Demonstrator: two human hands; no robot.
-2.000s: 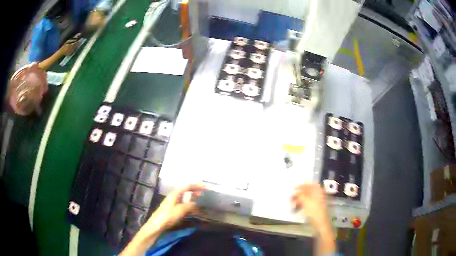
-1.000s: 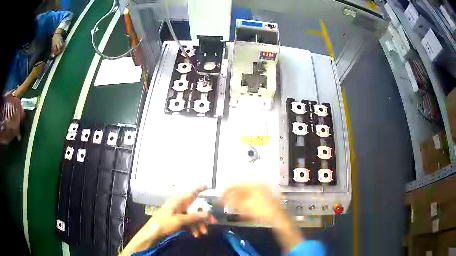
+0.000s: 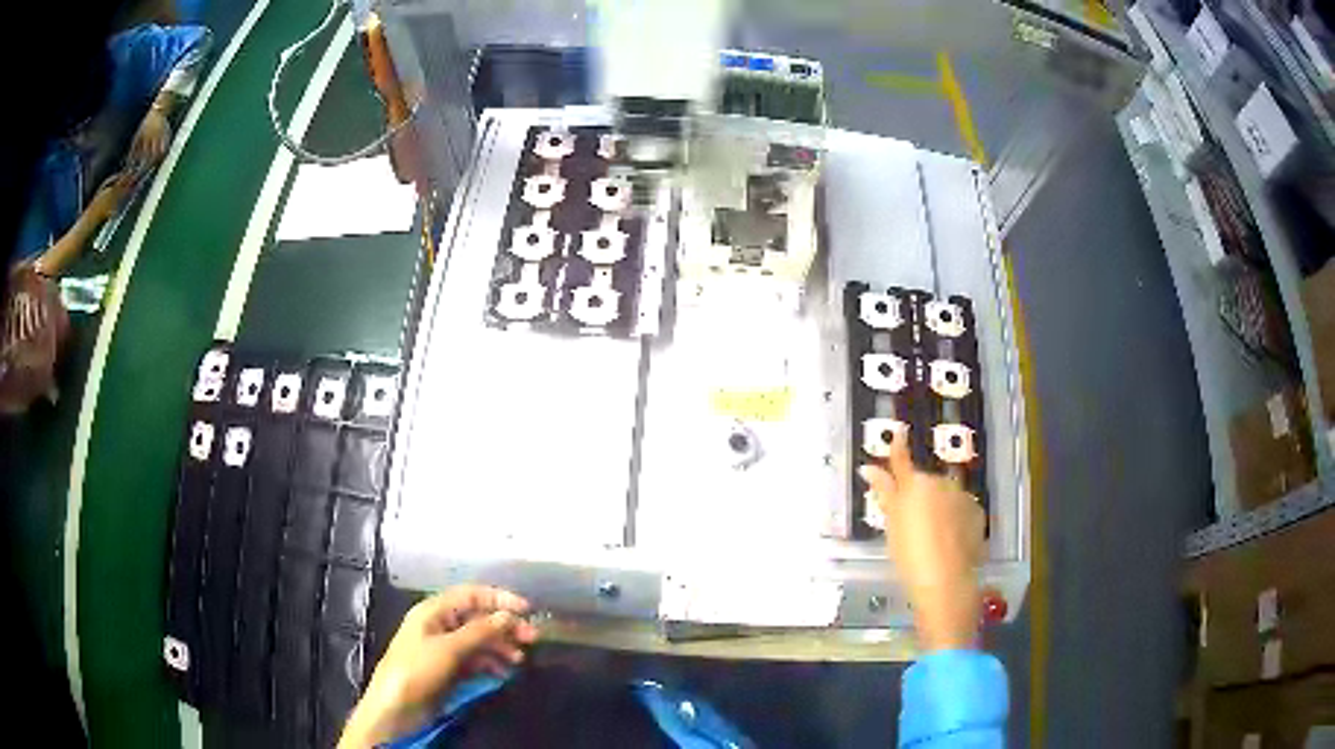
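Note:
The right fixture (image 3: pixel 918 351) is black, with white housings in its nests. My right hand (image 3: pixel 931 534) is over its lower part. The fingertips are at the lower edge of a white housing (image 3: pixel 884 436) seated in the left column, third row; whether they grip it is unclear. The hand partly hides the bottom row. My left hand (image 3: pixel 457 644) is at the bed's front edge, left of centre, with curled fingers; no housing shows in it, but the fingertips are unclear. The left fixture (image 3: pixel 565 261) holds white housings in two columns.
The machine head (image 3: pixel 655 59) is blurred above the left fixture's right side. A cream feeder (image 3: pixel 754 220) stands between the fixtures. A black tray (image 3: pixel 271 542) with several housings lies left over the green conveyor (image 3: pixel 139 395). A red button (image 3: pixel 994 606) is at the front right. A person's hands show upper left.
My right hand has moved right from the front centre to the right fixture, where the formerly empty nest holds a housing. My left hand has moved left; its housing no longer shows. The machine head moved slightly right.

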